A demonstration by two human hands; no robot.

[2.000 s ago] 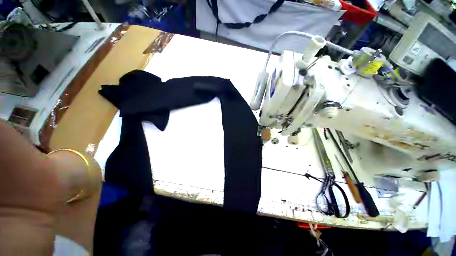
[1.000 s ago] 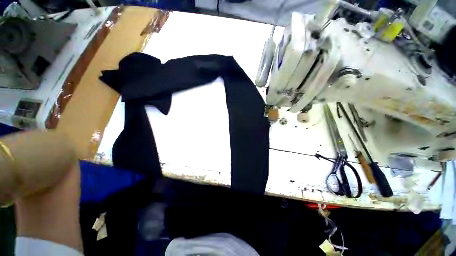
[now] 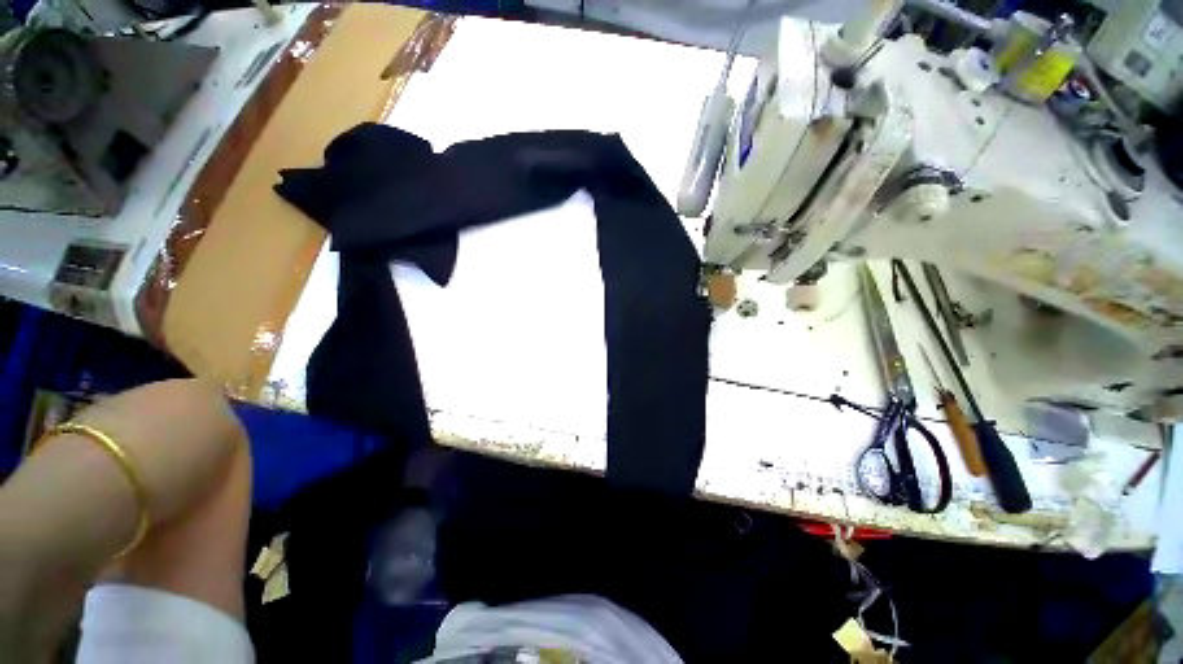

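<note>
A black cloth strip (image 3: pixel 655 311) lies in a loop on the white table (image 3: pixel 506 324), its right edge beside the presser foot area (image 3: pixel 707 279). Its folded end (image 3: pixel 383 188) overlaps the brown board. Both lower ends run over the front edge into dark cloth (image 3: pixel 558 525) in the lap. A bent bare arm (image 3: pixel 195 480) with a gold bangle (image 3: pixel 123 474) and a white sleeve (image 3: pixel 162 629) shows at lower left, away from the cloth. Its hand is outside the picture. My left hand and my right hand are both out of view.
The sewing machine head (image 3: pixel 934 182) stands at right. Shears (image 3: pixel 904 428), an orange-handled tool (image 3: pixel 960 432) and a black-handled screwdriver (image 3: pixel 999 461) lie beside it. The brown taped board (image 3: pixel 247 247) is at left. Cream tags (image 3: pixel 273 568) hang below the table.
The camera view has tilted down and shifted, so the table and machine sit higher in the picture. The bent arm has changed position at the left. The cloth strip keeps its shape.
</note>
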